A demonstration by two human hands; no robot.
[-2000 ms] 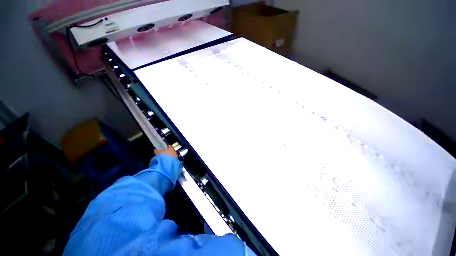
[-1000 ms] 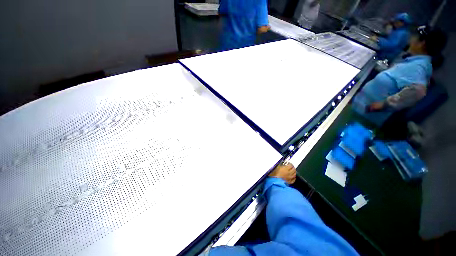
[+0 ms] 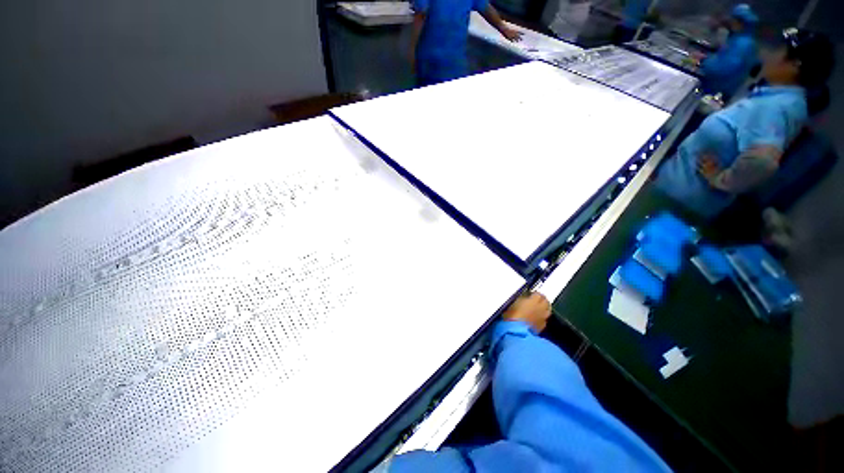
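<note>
A large bright white panel (image 3: 278, 268) with a fine dot pattern fills the left and middle, lying on a dark-edged carrier tray on the conveyor. A second white panel (image 3: 504, 148) lies beyond it, with a narrow dark gap between. My right hand (image 3: 530, 310) is bare, with fingers curled on the conveyor side rail (image 3: 592, 231), beside the near panel's corner. Its fingertips are partly hidden. My left hand is not in view; only a blue sleeve shows at the bottom edge.
A green-topped side bench (image 3: 713, 388) holds blue packets (image 3: 662, 245) and white sheets (image 3: 629, 309) right of the rail. A person in blue (image 3: 740, 148) is beside the bench. Another person (image 3: 444, 42) is behind the far panel, and one more is at the back right.
The view has swung from the pink end and my left hand to the bench side and my right hand. Since one second ago, the person behind the far panel has stretched out an arm.
</note>
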